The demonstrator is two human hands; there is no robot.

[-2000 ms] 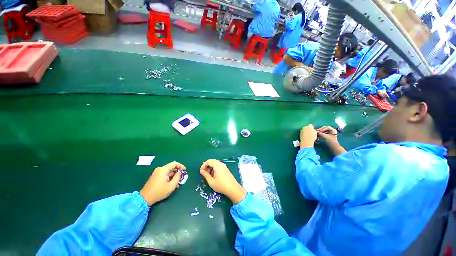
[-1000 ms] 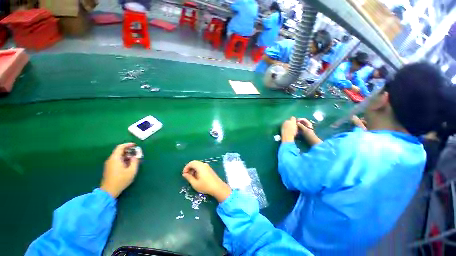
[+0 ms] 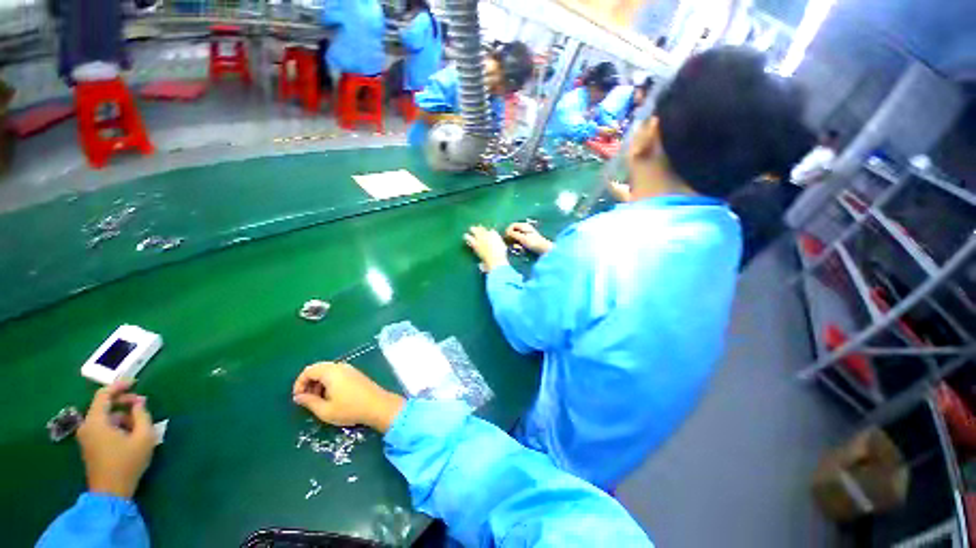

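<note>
My left hand point(image 3: 116, 439) is at the lower left, fingers apart and empty. A small grey and dark device module point(image 3: 64, 423) lies on the green surface just left of its fingers. A white card point(image 3: 161, 430) shows partly behind this hand. My right hand point(image 3: 340, 396) rests with thumb and fingertips together; whether a tiny part is between them is hidden. A loose pile of small silver and white parts point(image 3: 340, 442) lies just below it. A thin tool, perhaps tweezers point(image 3: 359, 352), lies beyond the hand. Another module point(image 3: 314, 309) lies farther forward.
A white-cased unit point(image 3: 123, 354) is beyond my left hand. Clear plastic bags point(image 3: 433, 367) lie beyond my right forearm. A worker in blue point(image 3: 626, 321) sits close on the right. The far ledge holds scattered parts point(image 3: 112, 223), a card point(image 3: 391, 184) and a grey duct point(image 3: 462, 75).
The view has turned right. My left hand has moved left, away from my right, and let go of the module it held. My right hand stays by the parts pile.
</note>
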